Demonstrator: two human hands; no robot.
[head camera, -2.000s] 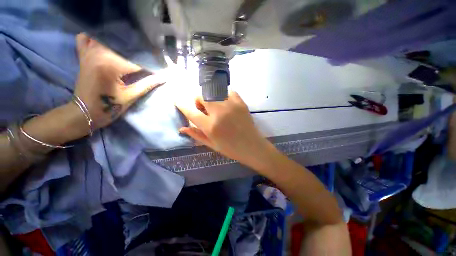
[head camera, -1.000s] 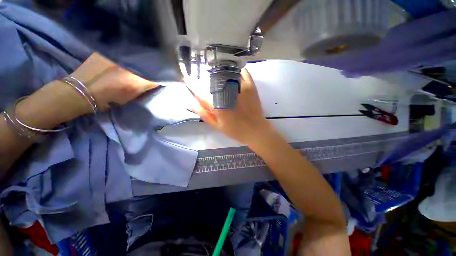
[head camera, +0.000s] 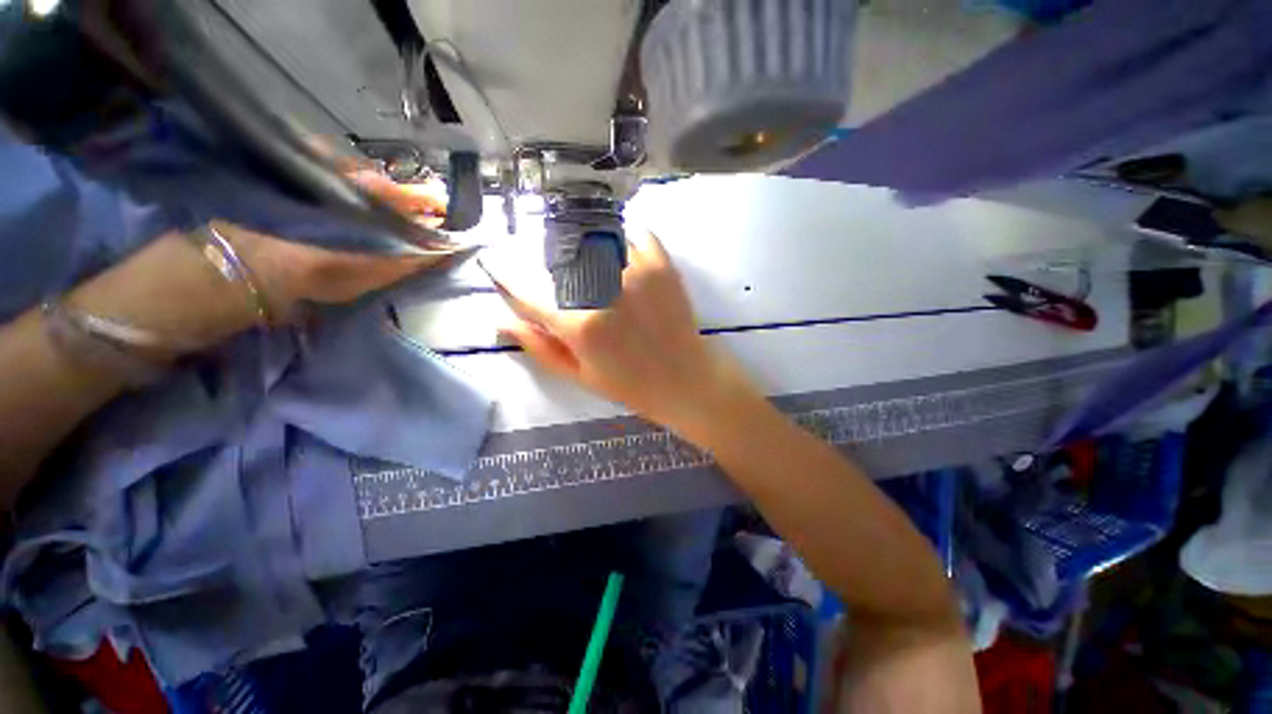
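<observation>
The blue-grey garment piece (head camera: 209, 460) lies bunched at the left of the machine bed and hangs over the front edge. My left hand (head camera: 321, 258) is on the cloth, its fingers near the needle and partly hidden by the machine head. My right hand (head camera: 621, 335) lies on the bed beside the ribbed grey knob (head camera: 589, 268); its fingertips point at the needle area, where glare hides whether they hold cloth. The presser foot area (head camera: 488, 216) is in bright lamp light.
Red-and-black thread snips (head camera: 1043, 303) lie on the bed at right. A printed ruler (head camera: 586, 467) runs along the front edge. A purple strip (head camera: 1032, 105) hangs from the machine head. A green stick (head camera: 597, 642) and blue baskets (head camera: 1102, 516) are below.
The cloth flap has shifted left, baring more of the ruler and bed. My left hand has moved toward the needle, its fingers now partly behind the machine head. My right hand has stayed near the knob.
</observation>
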